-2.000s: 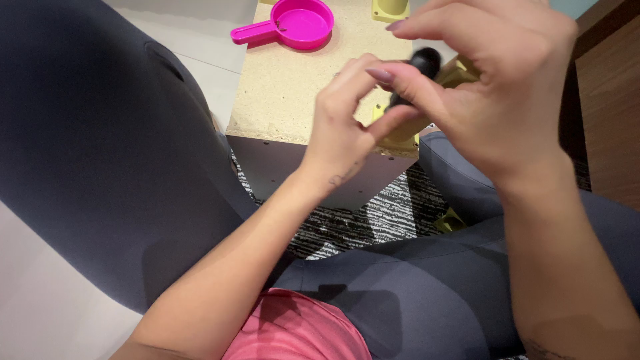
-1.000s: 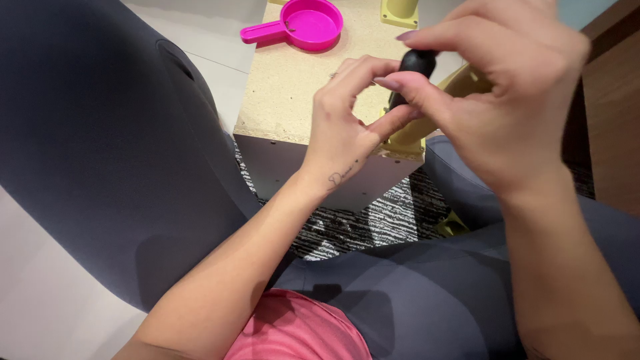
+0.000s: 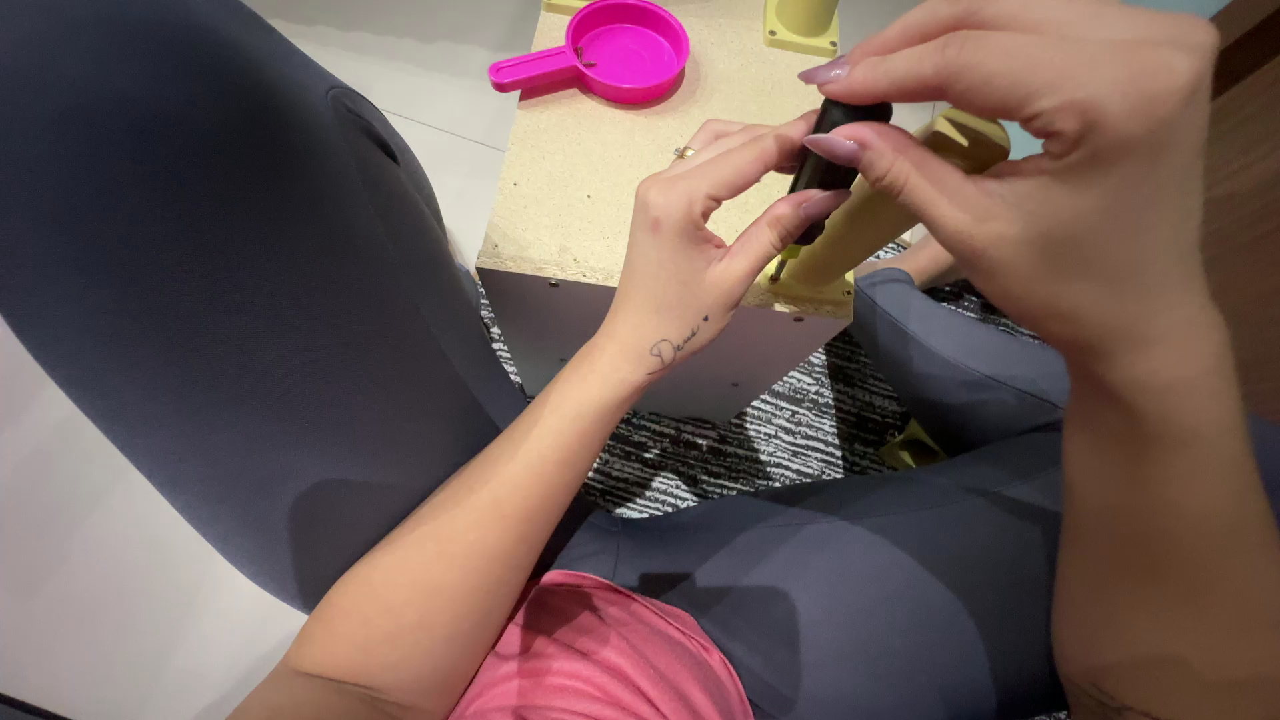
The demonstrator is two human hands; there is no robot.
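Note:
My right hand (image 3: 1040,170) pinches the top of a black screwdriver handle (image 3: 828,165) between thumb and fingers. Around the lower handle are the fingers of my left hand (image 3: 700,215). The screwdriver slants down, its tip at a screw (image 3: 775,278) in the base flange of a yellow furniture leg (image 3: 862,225). That leg stands at the near right corner of a particle-board panel (image 3: 570,190), the top face of a box-shaped piece. A magenta plastic cup with a handle (image 3: 635,55) rests on the panel with a few small screws in it.
Another yellow leg (image 3: 802,25) stands at the panel's far right corner, and part of a yellow base shows at far left. A black-and-white rug (image 3: 700,450) lies under the box. My bent legs flank it. Beside my right leg is another yellow piece (image 3: 912,445). Brown wood stands at right.
Both hands stay on the screwdriver at the same leg, while the fingers of my right hand have shifted around the handle top. The view has moved slightly.

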